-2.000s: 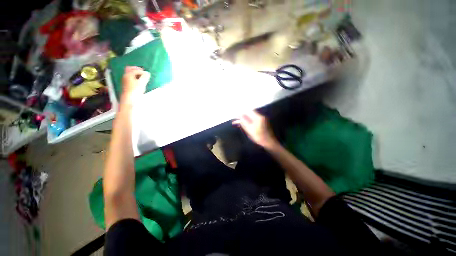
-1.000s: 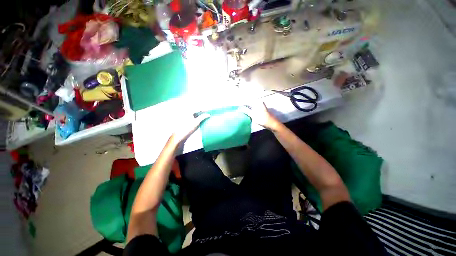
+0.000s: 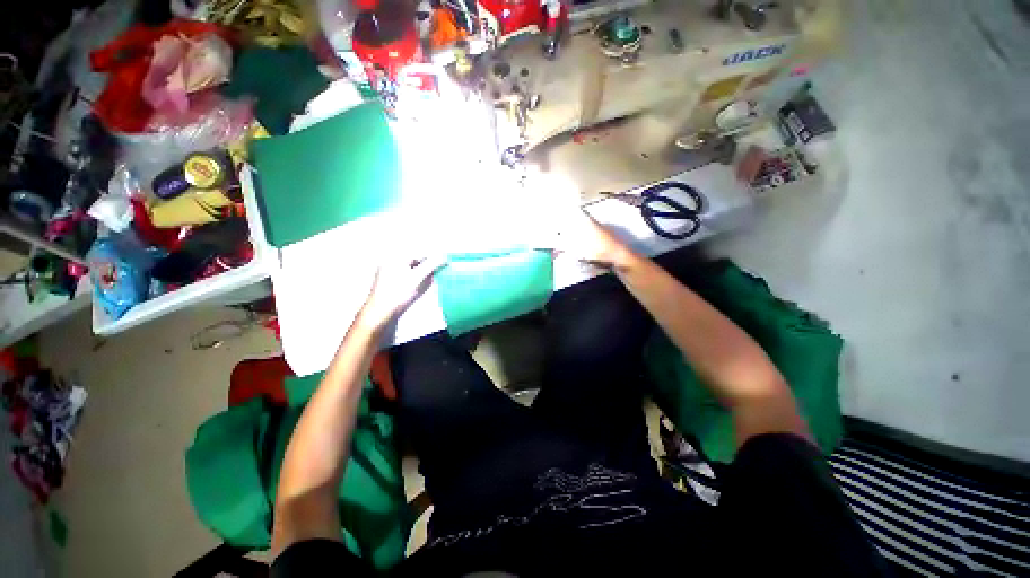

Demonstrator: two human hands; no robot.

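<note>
A green fabric panel (image 3: 496,290), pale turquoise under the lamp, lies at the front edge of the white machine table (image 3: 328,311), its lower part hanging toward the lap. My left hand (image 3: 400,287) is at its left edge and my right hand (image 3: 587,239) at its upper right; both are partly washed out by glare, but they hold the panel by its sides. The beige sewing machine (image 3: 644,85) stands behind. Its needle area is lost in the lamp glare. A flat green fabric piece (image 3: 328,172) lies at the table's left.
Black-handled scissors (image 3: 672,211) lie right of my right hand. A white-edged tray (image 3: 186,305) with mixed cloth is at the left. Green bundles hang by the left leg (image 3: 232,474) and lie by the right thigh (image 3: 779,361). Red-capped bottles (image 3: 384,40) stand behind. Striped cloth (image 3: 937,497) is at lower right.
Two seconds ago my left hand was on the flat green piece and my right at the table edge. Both then came to the panel, which now lies slightly lower in the hands, its top edge straighter.
</note>
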